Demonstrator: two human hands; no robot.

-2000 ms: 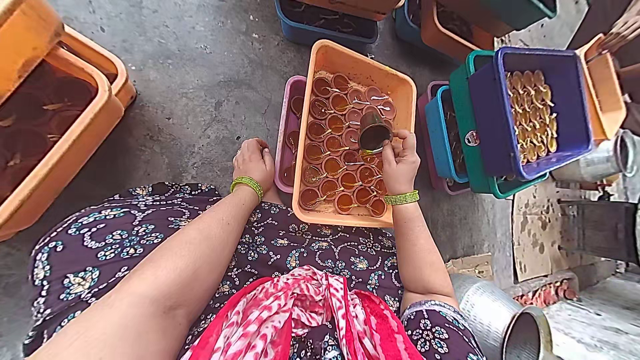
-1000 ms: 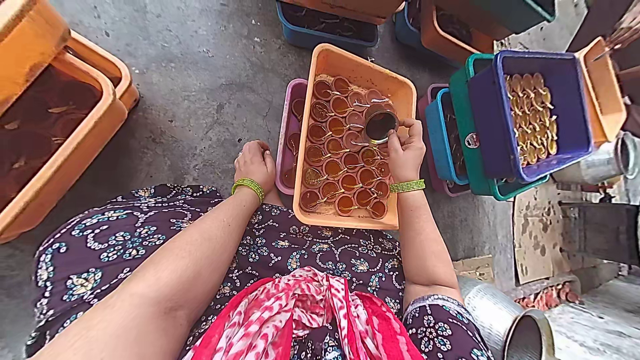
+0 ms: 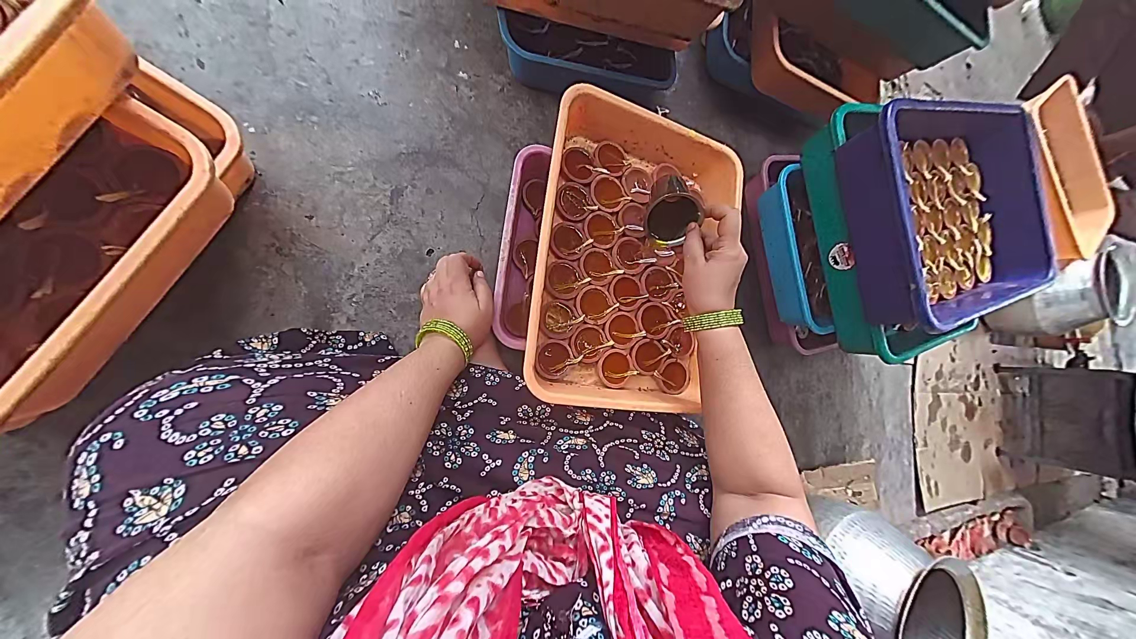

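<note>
My right hand (image 3: 715, 257) holds a small dark metal cup (image 3: 674, 209) by its rim, tilted over the upper right part of an orange plastic tub (image 3: 652, 111). Rows of small round clay cups (image 3: 624, 328) stand in that tub, many with orange-brown liquid and a pale wick. The held cup hides several of them. My left hand (image 3: 457, 297) rests near my knee, left of the tub, with its fingers bent and nothing seen in it. Between that hand and the orange tub is the edge of a pink tub (image 3: 510, 302), partly covered by the orange one.
Stacked orange tubs (image 3: 169, 231) with more cups stand at the left. A purple tub (image 3: 963, 115) of golden cups sits on a green tub (image 3: 852, 328) at the right, beside a light blue tub (image 3: 781, 257). Another blue tub (image 3: 577, 75) lies ahead. A metal pot (image 3: 887, 568) is at lower right.
My right hand and the metal cup have moved slightly up the tub from where they were two seconds ago. The cup's dark mouth shows more than it did then. My left hand has stayed in place.
</note>
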